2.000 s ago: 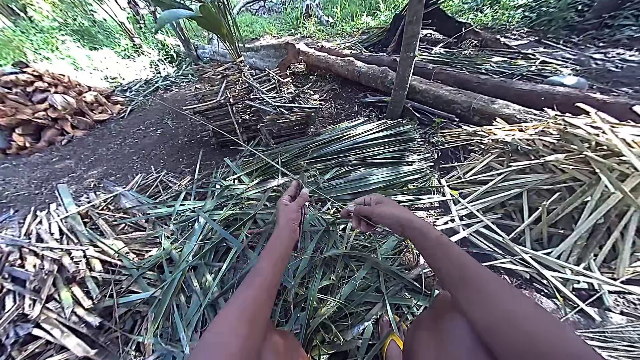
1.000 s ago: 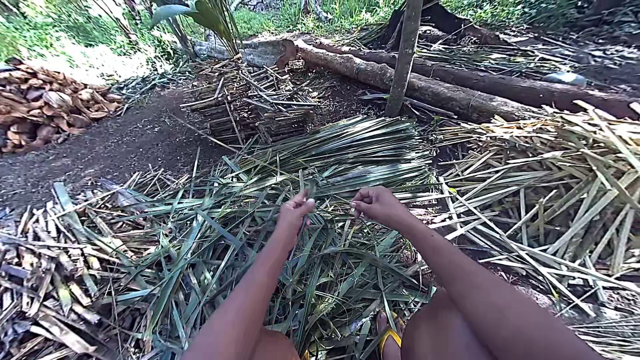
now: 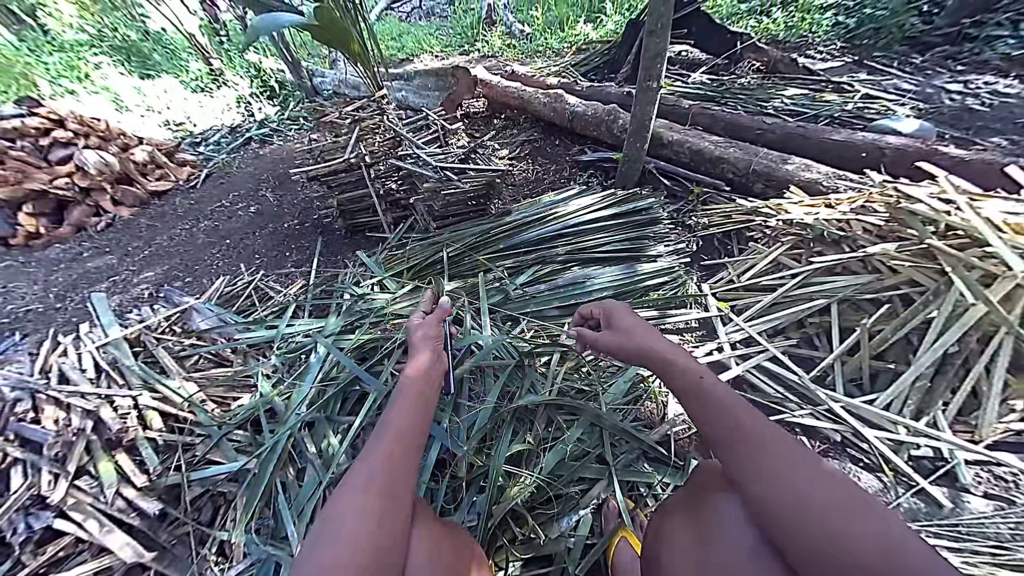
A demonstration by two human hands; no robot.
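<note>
My left hand (image 3: 430, 330) is closed around a dark, slim tool with a bright edge, perhaps a knife (image 3: 449, 364), which points down along the wrist. A thin strip of leaf stands up near its thumb. To the right, my right hand (image 3: 606, 330) has its thumb and fingertips pinched together; a thin, pale strand seems to be between them, too fine to follow clearly. Below both hands spreads a heap of loose green palm leaf strips (image 3: 528, 432). Just beyond them lies a neat bundle of long green leaves (image 3: 560, 240).
Dry pale strips (image 3: 896, 320) are heaped at the right, dry scraps (image 3: 88, 448) at the left. Stacked sticks (image 3: 400, 168), a thin post (image 3: 646, 96) and logs (image 3: 720, 152) stand or lie beyond. Coconut husks (image 3: 88, 172) are piled at far left. A sandalled foot (image 3: 624, 540) is below.
The long thin strand that stretched up and left from the hands two seconds ago no longer shows there. My right hand has moved a little right, away from my left hand.
</note>
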